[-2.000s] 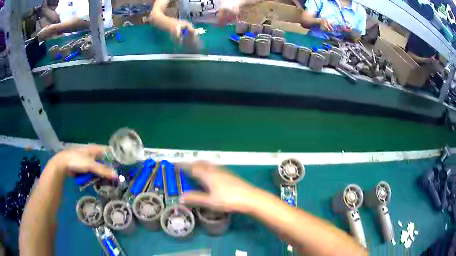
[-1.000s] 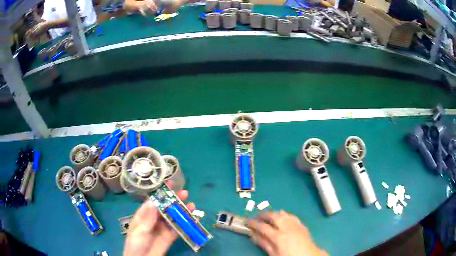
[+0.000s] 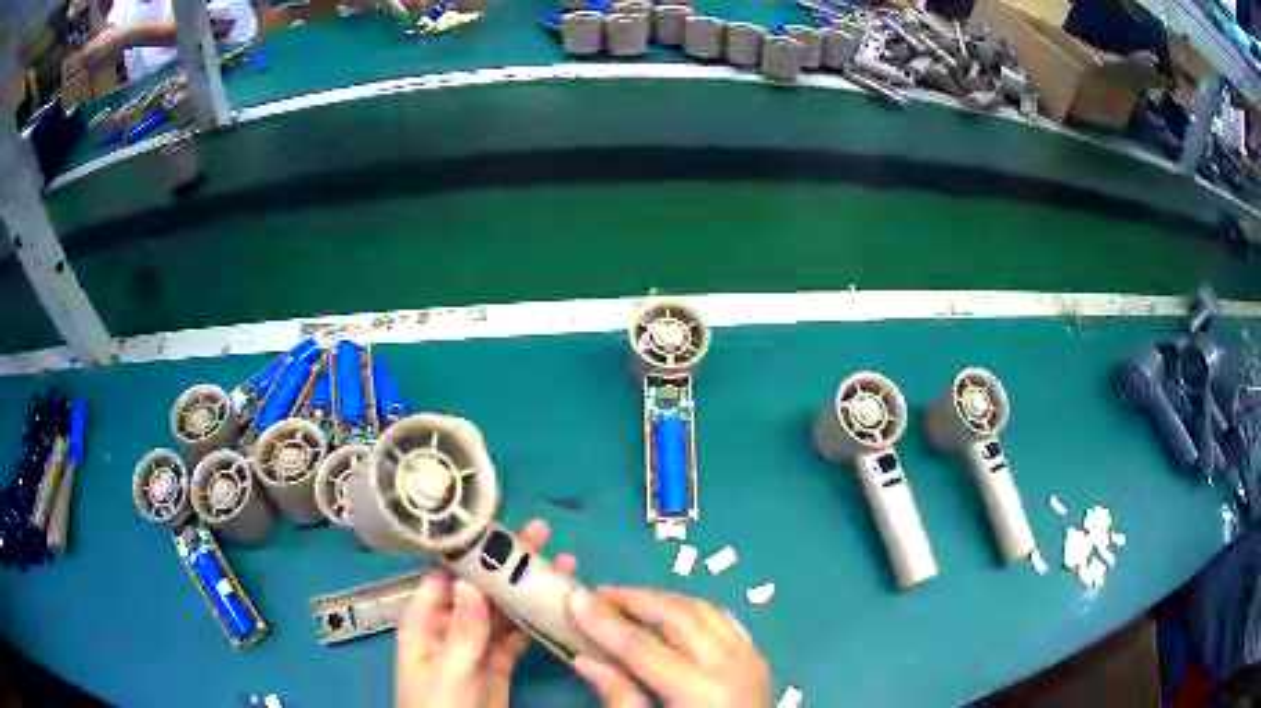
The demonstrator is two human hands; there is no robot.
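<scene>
A beige-grey handheld fan (image 3: 426,484) is held low in front of me, head up and left, handle slanting down right. A handle cover with a dark oval opening (image 3: 533,581) lies over its handle, and no blue shows there. My left hand (image 3: 463,639) grips the handle just below the head. My right hand (image 3: 674,647) holds the cover's lower end. A loose handle shell (image 3: 371,610) lies on the bench left of my left hand. An open fan unit with a blue battery (image 3: 671,463) lies upright in the middle.
Open fans with blue batteries (image 3: 291,454) cluster at left. Two closed fans (image 3: 899,519) lie at right, near white pads (image 3: 1093,544) and dark grey fans (image 3: 1175,401). Black small parts (image 3: 31,477) lie far left. A green conveyor (image 3: 553,249) runs behind; another person's hands show beyond.
My right hand has brought the cover from the bench onto the held fan's handle, hiding the blue battery. My left hand has shifted slightly right with the fan.
</scene>
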